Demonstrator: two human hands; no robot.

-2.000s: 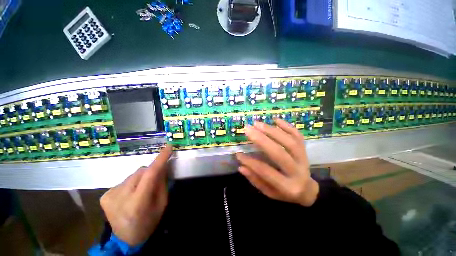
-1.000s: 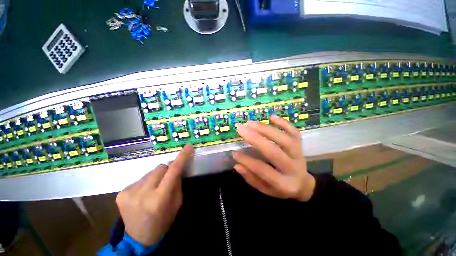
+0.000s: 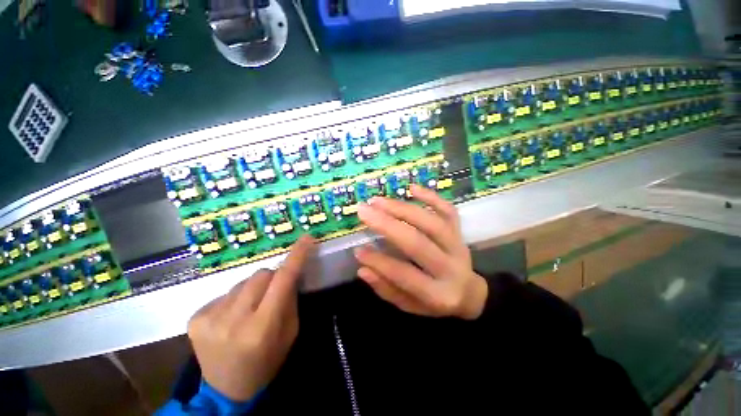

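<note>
A circuit board panel (image 3: 284,191) with two rows of small boards lies in the conveyor rail (image 3: 528,195) in front of me. My left hand (image 3: 248,325) holds nothing; its index finger points at the panel's near edge, the other fingers are curled. Whether the fingertip touches is unclear. My right hand (image 3: 426,260) is palm down with fingers spread, fingertips over the panel's lower row and the near rail, hiding part of both. Nothing is seen held in it.
More panels lie left (image 3: 53,260) and right (image 3: 593,122), beyond dark gaps (image 3: 142,223). On the green mat are a calculator-like pad (image 3: 37,123), loose blue components (image 3: 145,73) and a metal device on a round base (image 3: 250,31). A blue box (image 3: 361,20) and papers (image 3: 536,6) are behind.
The view has turned, so the bench things and panel sit further left and the line slants more. My left index finger has moved rightward along the panel edge. My right hand keeps a similar pose.
</note>
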